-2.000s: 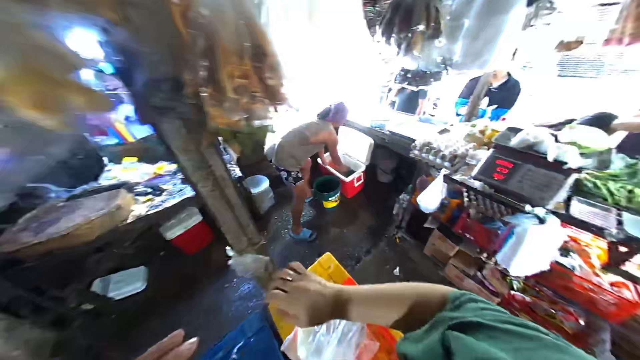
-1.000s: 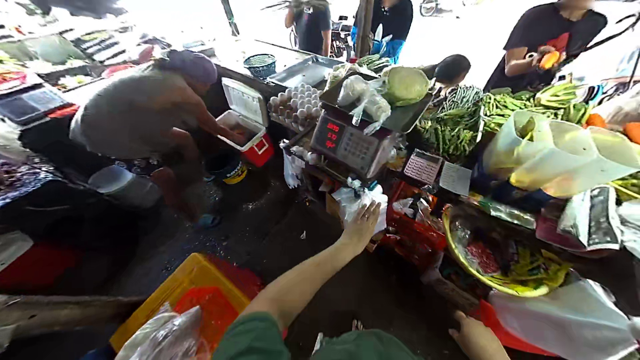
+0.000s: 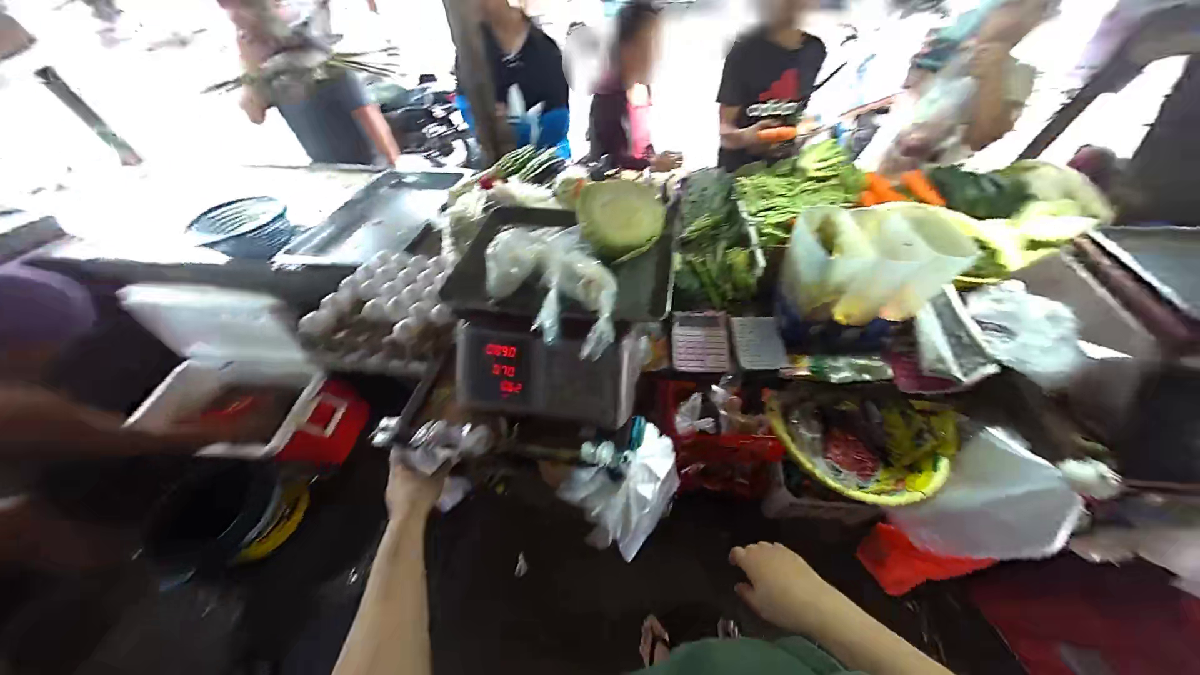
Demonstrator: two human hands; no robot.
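My left hand reaches up to a bundle of thin plastic bags below the left corner of a digital scale; its fingertips are hidden, so its grip is unclear. On the scale's tray lie knotted clear plastic bags and a cut cabbage. White plastic bags hang under the scale's right side, between my hands. My right hand hovers over the dark floor, fingers loosely bent with nothing in them, below a yellow-rimmed basket of vegetables.
Stacked eggs stand left of the scale. Farther left are an open red-and-white cooler, a dark bucket and a blurred person. Leafy greens and carrots cover the stall's back. Several people stand beyond it.
The view has swung far to the right. One second ago my left hand was at the white bags hanging under the scale; now it is at the bundle near the scale's left corner.
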